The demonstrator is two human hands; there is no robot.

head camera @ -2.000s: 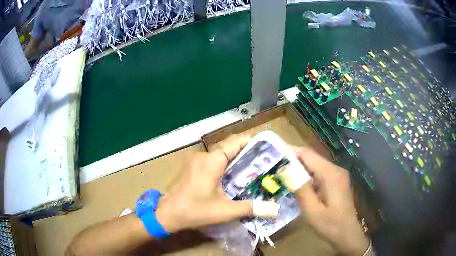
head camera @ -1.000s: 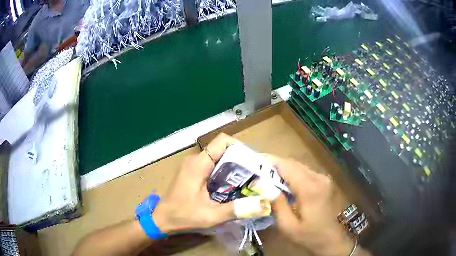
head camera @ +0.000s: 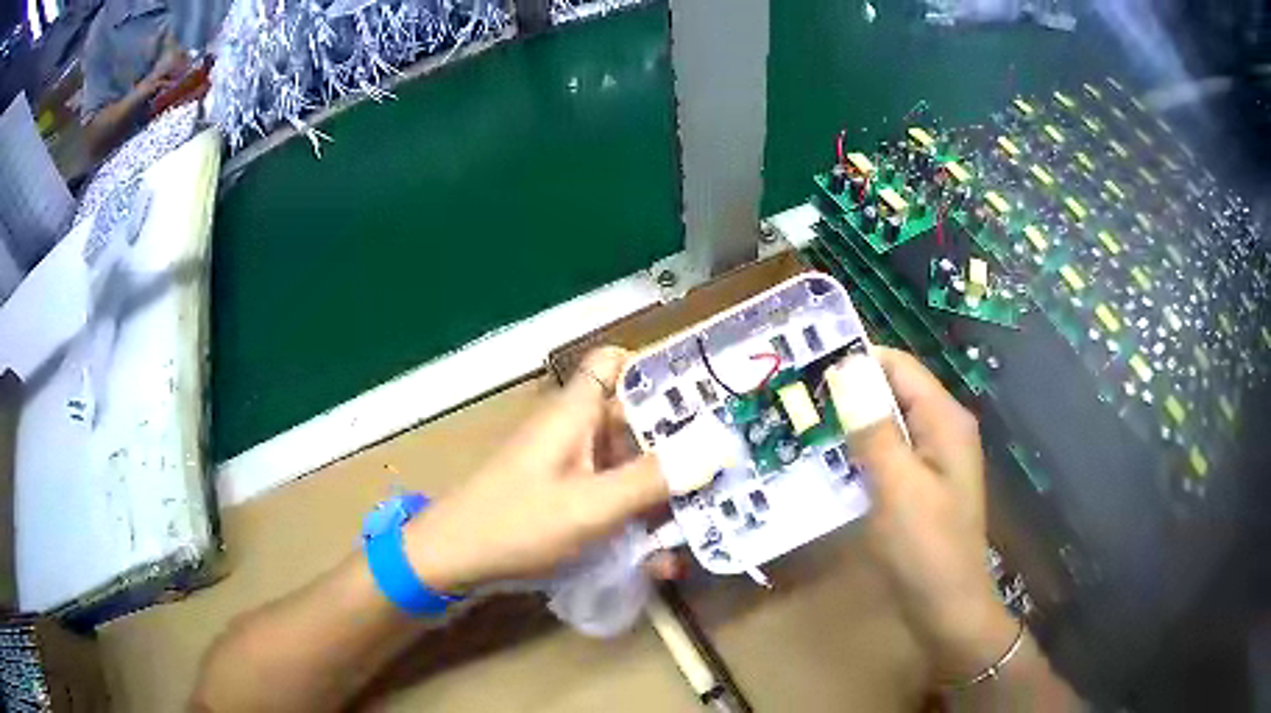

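Note:
A white square housing shell (head camera: 795, 515) is held open side up over the brown cardboard. Inside it sit a green circuit board (head camera: 764, 435) with a yellow transformer (head camera: 799, 407), and thin red and black lead wires (head camera: 764, 371). My left hand (head camera: 558, 481) grips the shell's left side, its covered thumb over the inside. My right hand (head camera: 927, 488) grips the right side, its covered thumb by the transformer. A crinkled clear plastic bag (head camera: 602, 592) hangs below the shell.
A pale stick-like handled tool (head camera: 679, 644) lies on the cardboard. The PCB stack (head camera: 1101, 293) stands at right. A grey post (head camera: 721, 139) rises before the green conveyor (head camera: 446, 251). A white board (head camera: 119, 418) is at left, white cords (head camera: 349, 63) and a person (head camera: 133, 63) beyond.
The shell has turned from tilted to facing me, showing its whole inside. The handled tool has come into clearer view below it. Both hands still hold the shell.

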